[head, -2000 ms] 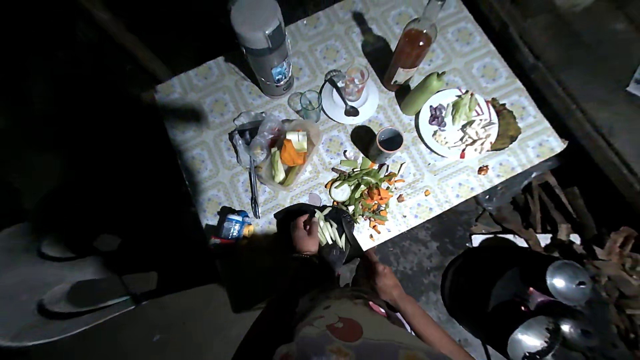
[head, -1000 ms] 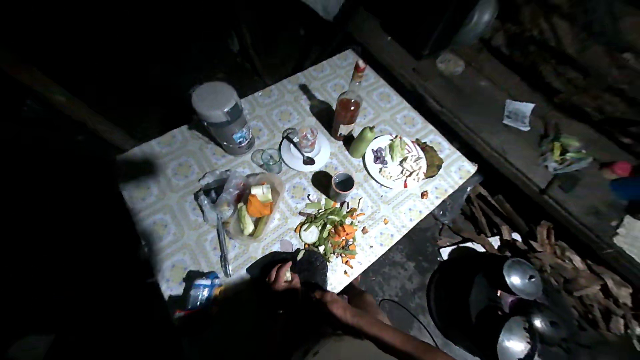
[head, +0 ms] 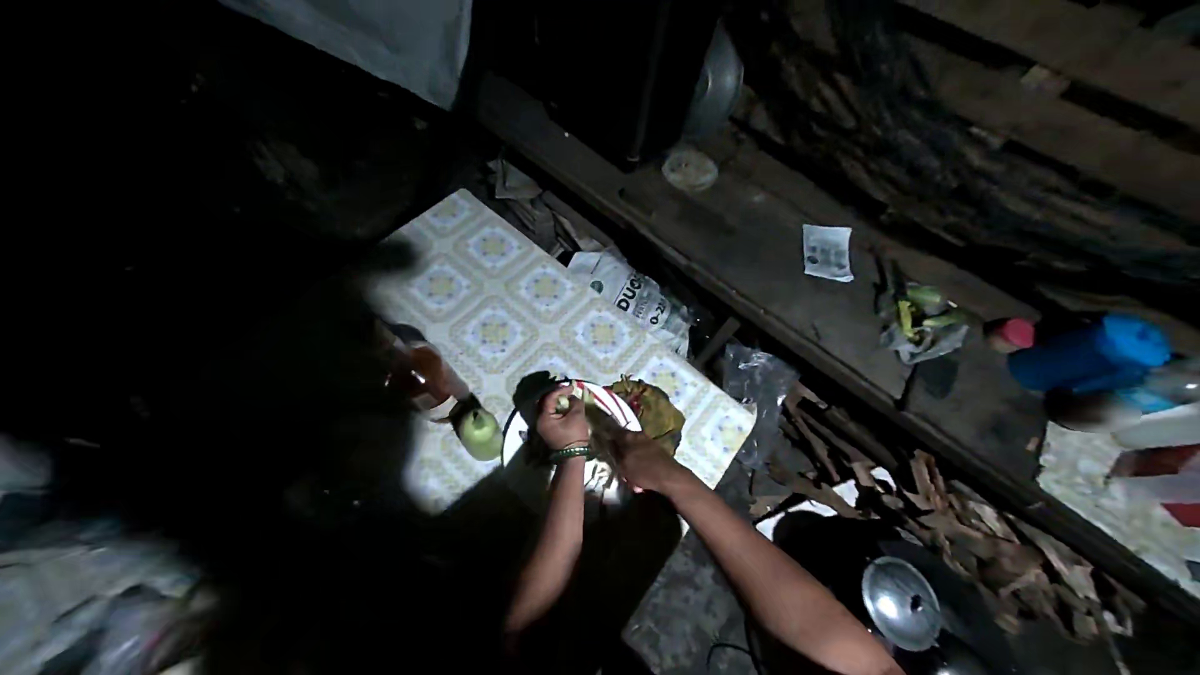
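Note:
My left hand [head: 562,422], wearing a green bracelet at the wrist, is closed around a pale green vegetable piece [head: 563,404] above the white plate [head: 511,445]. Close beside it on the right, my right hand [head: 645,461] is also over the plate; blur and shade hide what its fingers hold. White cut pieces [head: 600,476] show on the plate beneath the hands. To the plate's left lies a green gourd-like vegetable [head: 480,434], with a glass bottle of reddish liquid [head: 427,375] beyond it. A wrinkled yellow-green item [head: 661,419] touches the plate's right side.
The patterned tablecloth [head: 492,328] covers the table. Beyond its right edge are a printed sack [head: 633,295], a clear plastic bag [head: 757,384] and split firewood [head: 994,544]. A metal lid [head: 900,602] sits at lower right. A blue container [head: 1092,354] stands on the ledge.
Both hands have moved from the table's near edge, beside the peelings, to above the plate. The view has swung far to the right.

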